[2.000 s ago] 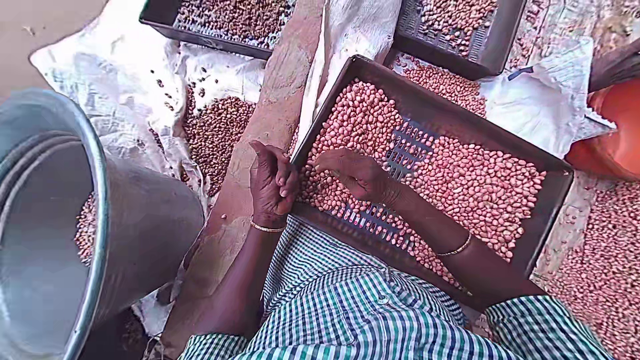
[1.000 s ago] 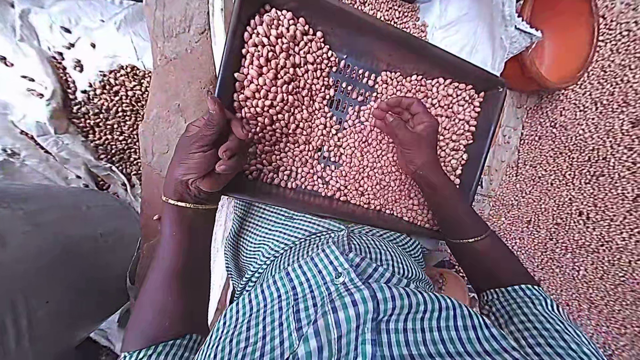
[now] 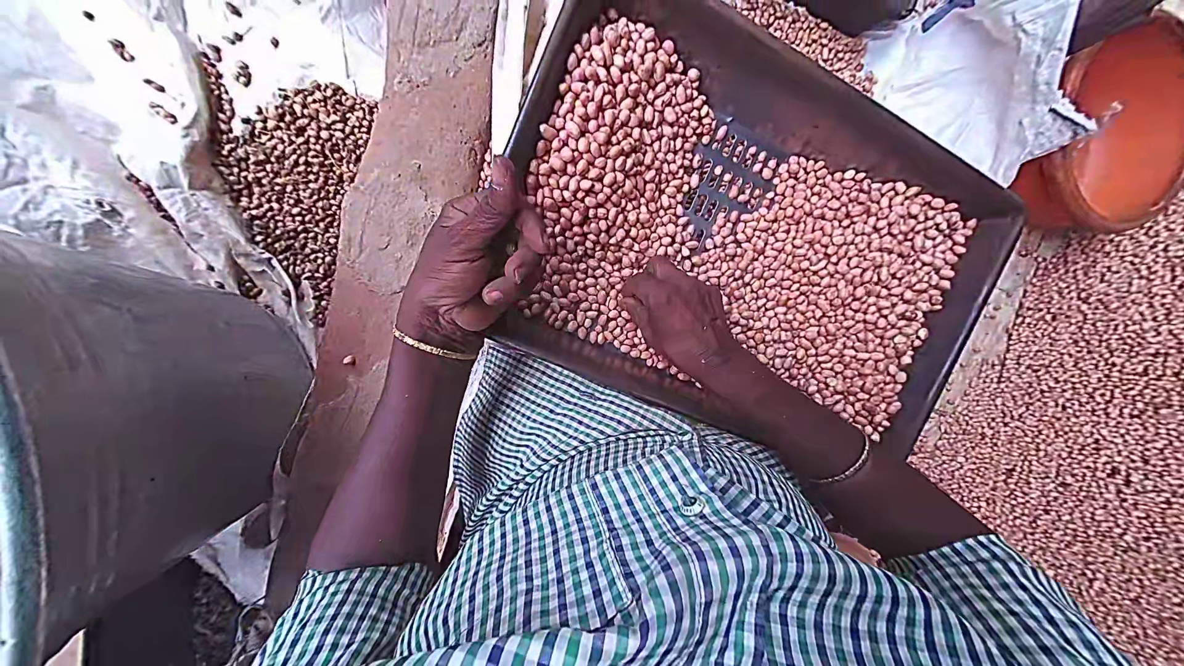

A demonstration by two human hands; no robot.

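Note:
A dark plastic tray (image 3: pixel 814 102) with a slotted bottom lies tilted before my body, holding shelled peanuts (image 3: pixel 823 268) in two joined heaps; some slots show between them. My left hand (image 3: pixel 486 259) is at the tray's left corner, thumb by the rim and fingers curled; whether it grips the rim or holds peanuts cannot be told. My right hand (image 3: pixel 680 314) rests on the peanuts near the tray's lower edge, back up, with its fingertips bent down and hidden, so what they hold does not show.
A large metal tub (image 3: pixel 139 398) stands at the left. Darker kernels (image 3: pixel 301 176) lie on white sheeting (image 3: pixel 120 111) beside a stone ledge (image 3: pixel 407 139). An orange container (image 3: pixel 1119 139) and a white plastic bag (image 3: pixel 971 83) are at the upper right. More peanuts (image 3: pixel 1091 416) cover the ground at right.
My right hand has moved from the right heap toward the left and lower part of the tray. My left hand stays at the tray's left side. The view has shifted since the first frame.

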